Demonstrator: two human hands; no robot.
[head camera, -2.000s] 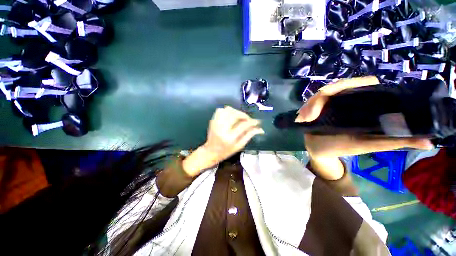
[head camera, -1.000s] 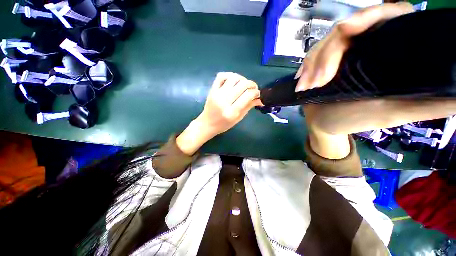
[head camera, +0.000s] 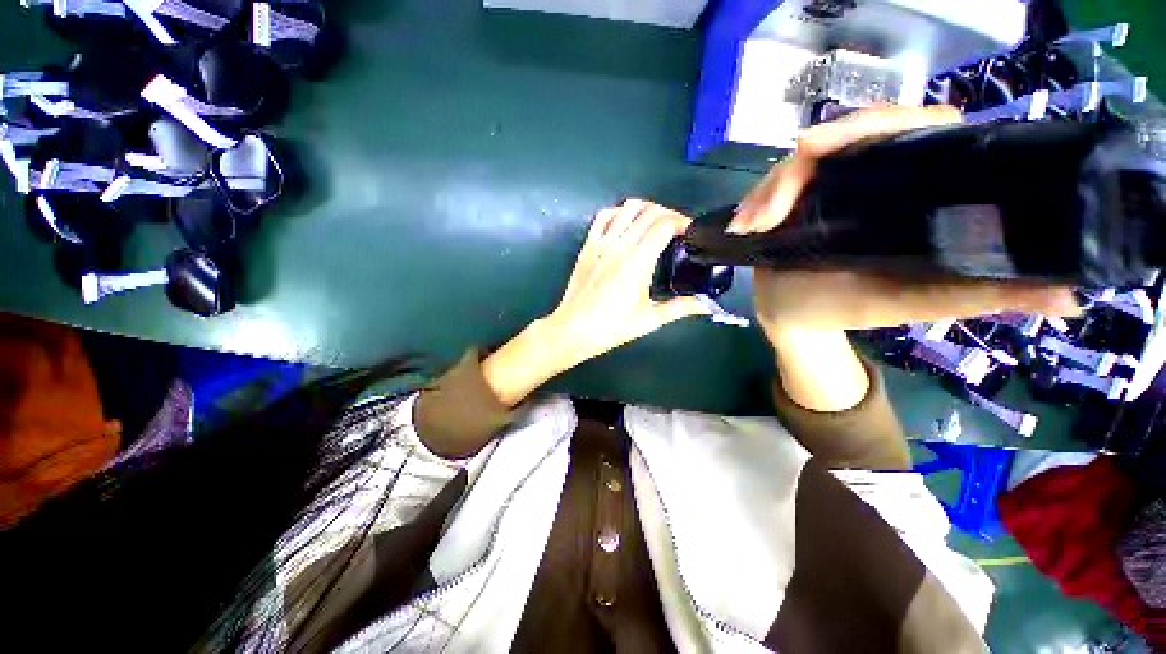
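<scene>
My left hand (head camera: 623, 268) holds a small black module (head camera: 698, 273) on the green bench between its thumb and fingers. A short pale ribbon cable (head camera: 726, 313) sticks out of the module toward me. My right hand (head camera: 799, 211) is closed around the black electric screwdriver (head camera: 946, 205), which lies nearly level and points left. Its front end is over the module, close to my left fingertips. The bit tip and any screw are hidden or too small to see.
A blue-sided screw feeder (head camera: 767, 96) stands behind my right hand. Black modules with pale ribbons lie at the left (head camera: 192, 153) and at the right (head camera: 1010, 358), partly behind the screwdriver. A white box edge (head camera: 601, 10) shows at the top. The green bench (head camera: 435, 192) runs across.
My left hand has moved right and now grips the module. The screwdriver has swung over the feeder area and come back down, its front end now over the module. The view has shifted slightly.
</scene>
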